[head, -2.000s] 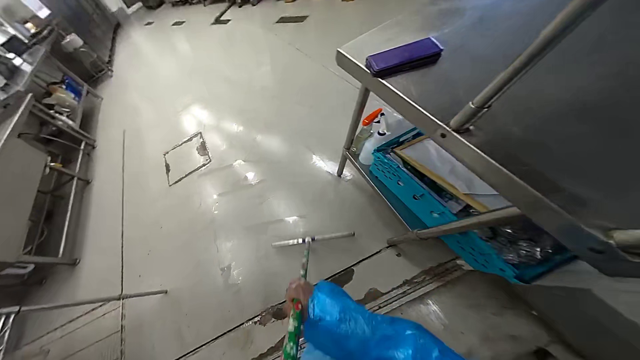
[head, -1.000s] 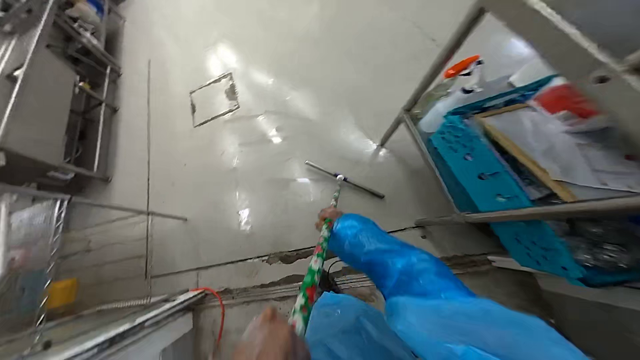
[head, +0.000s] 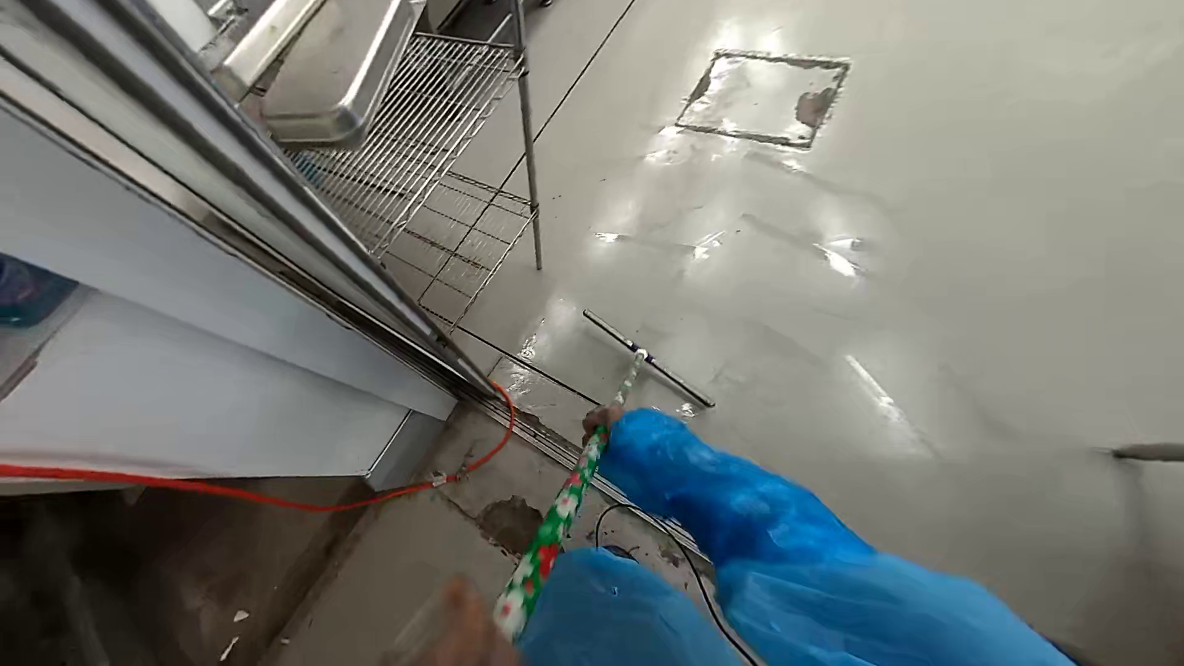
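A floor squeegee with a narrow dark blade lies against the wet grey floor. Its long pole is wrapped in green, red and white floral covering and slants down toward me. My right hand, below a blue plastic sleeve, grips the pole near the squeegee head. At the bottom edge my left hand is blurred, close beside the near end of the pole; whether its fingers are closed around it cannot be made out.
A metal door track crosses the floor under the pole. Left are a white panel, a red hose and a wire rack with metal pans. A black cable runs by the sleeve. A square floor cover lies ahead.
The view has swung left, so the steel table with the teal basket has gone out of sight, and the wire rack and red hose show more fully. My right hand has stayed on the pole.
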